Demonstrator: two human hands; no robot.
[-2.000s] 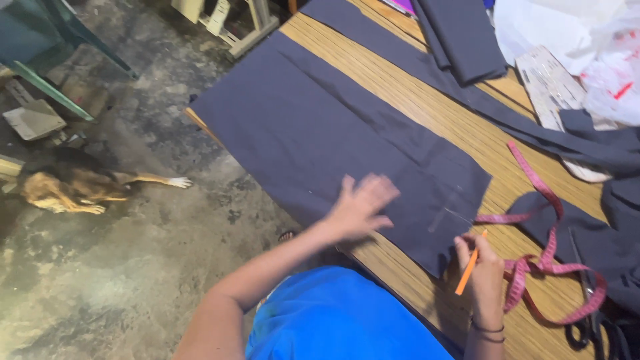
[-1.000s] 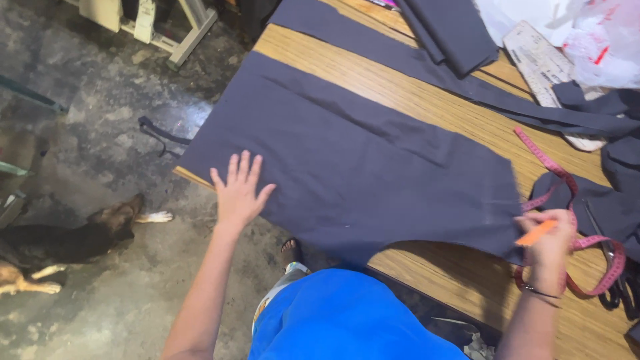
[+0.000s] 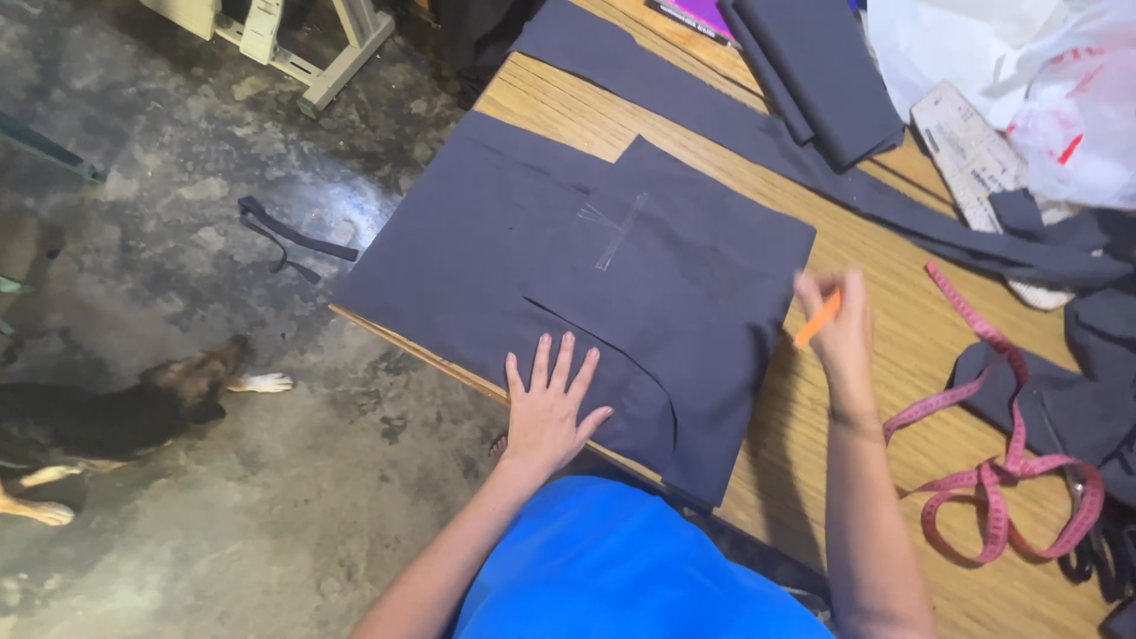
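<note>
Dark grey fabric [image 3: 461,222] lies on the wood-grain table [image 3: 852,541], its right part folded over, with white chalk lines showing on the folded layer. My left hand [image 3: 548,413] rests flat on the cloth at the near edge, fingers spread, holding nothing. Just off the right edge of the fabric, my right hand [image 3: 839,328] is raised over the table and grips an orange marking tool [image 3: 818,320]; its exact kind is unclear. To the right of that hand, a pink measuring tape [image 3: 996,510] lies in loose loops.
Scissors [image 3: 1076,497], partly hidden, lie by dark cloth at the right. Folded dark fabric [image 3: 812,75], a pale marked ruler [image 3: 963,151] and plastic bags [image 3: 1078,124] sit at the far side. A dog [image 3: 115,408] lies on the floor at left, near a dark fabric strip [image 3: 297,237].
The right part of the fabric has been folded over, bringing chalk lines into view. My left hand has moved right along the near edge. My right hand keeps hold of the orange tool.
</note>
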